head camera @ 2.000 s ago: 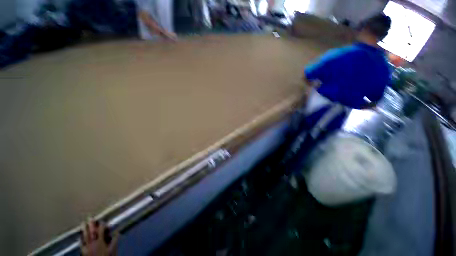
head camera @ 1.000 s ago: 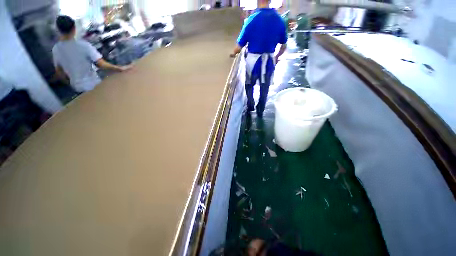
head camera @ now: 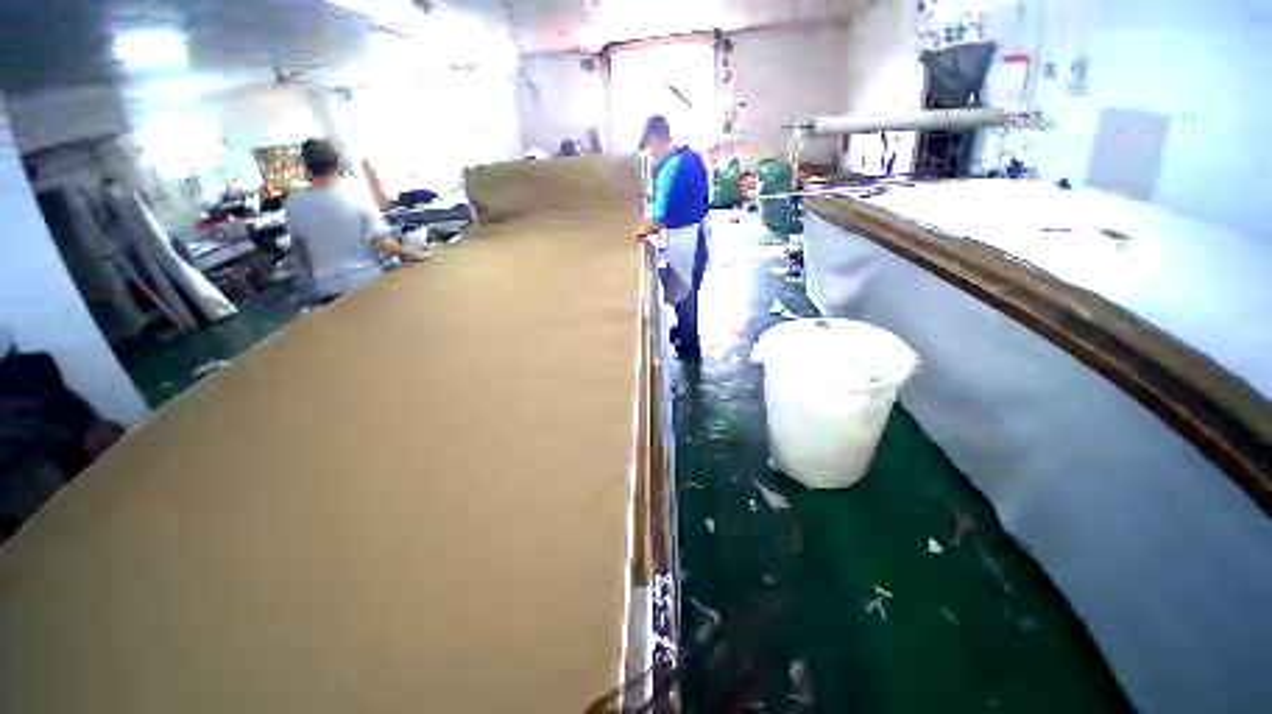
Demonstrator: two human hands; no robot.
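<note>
The tan fabric ply (head camera: 377, 460) lies flat over the long table in front of me and on the left. Its selvedge (head camera: 631, 474) runs along the right side, beside the brown and silvery table edge rail (head camera: 656, 530). Neither of my hands can be made out. A faint dark blur at the bottom edge, near the rail, is too unclear to tell.
A person in blue (head camera: 681, 209) stands at the table's right side, far ahead; a person in grey (head camera: 331, 230) stands at the left side. A white waste bin (head camera: 833, 405) stands on the scrap-littered green floor. A white-covered table (head camera: 1032, 230) is on the right.
The view has swung right and lifted, showing more of the room. My hand at the table edge two seconds ago is no longer seen. The person in blue has turned toward the table.
</note>
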